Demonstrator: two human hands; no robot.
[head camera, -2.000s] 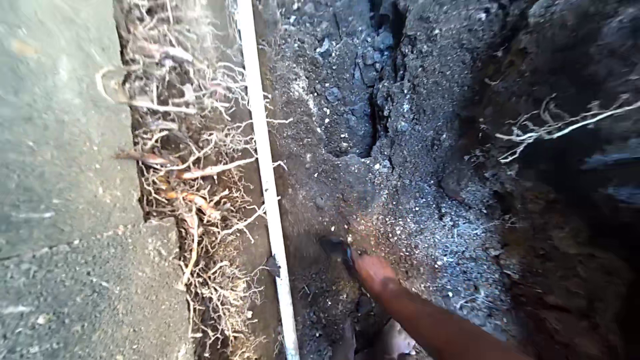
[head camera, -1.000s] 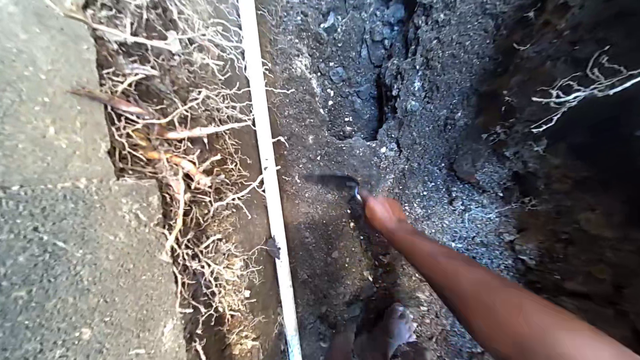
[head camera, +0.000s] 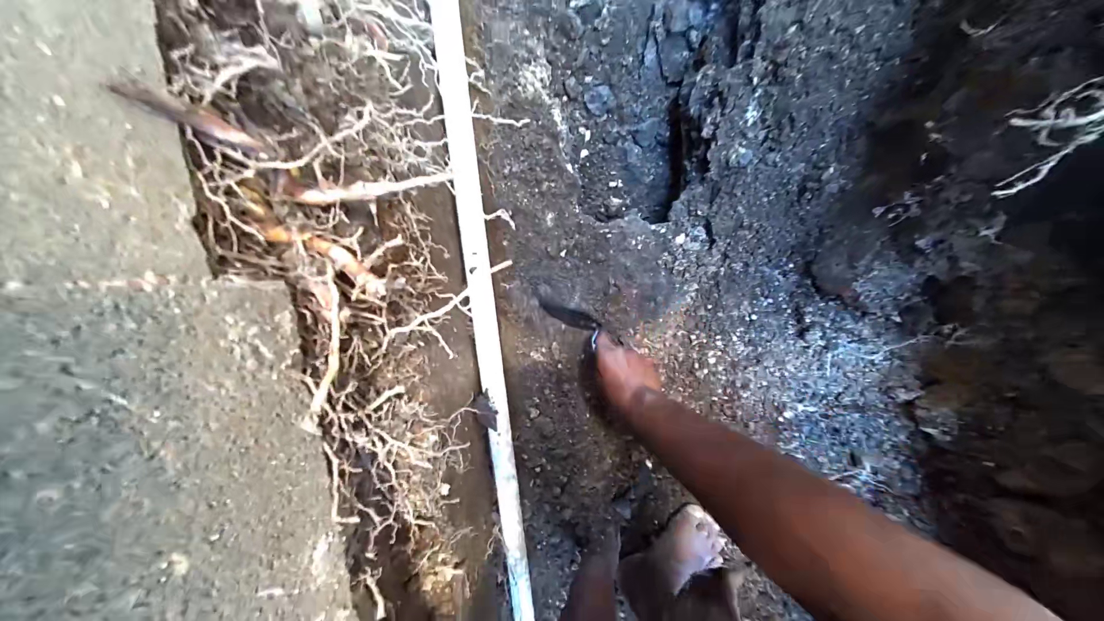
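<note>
My right hand (head camera: 627, 371) reaches in from the lower right, closed around the handle of a small hand tool with a dark metal blade (head camera: 567, 314). The blade points left, at or just above the dark, gritty soil (head camera: 621, 259); contact cannot be told. A long white pipe (head camera: 476, 250) runs from top to bottom just left of the blade. Beyond the pipe, a mass of pale, tangled roots (head camera: 371, 431) sticks out of the earth. My left hand is not in view.
A concrete slab (head camera: 103, 379) with a broken edge lies on the left. A deep crack (head camera: 677, 164) splits the soil ahead. My bare foot (head camera: 690, 543) is at the bottom. Thin roots (head camera: 1056, 129) hang over a dark hollow on the right.
The hand and blade have shifted a little between frames, staying on the same patch of soil right of the pipe. The tool has stayed in my right hand.
</note>
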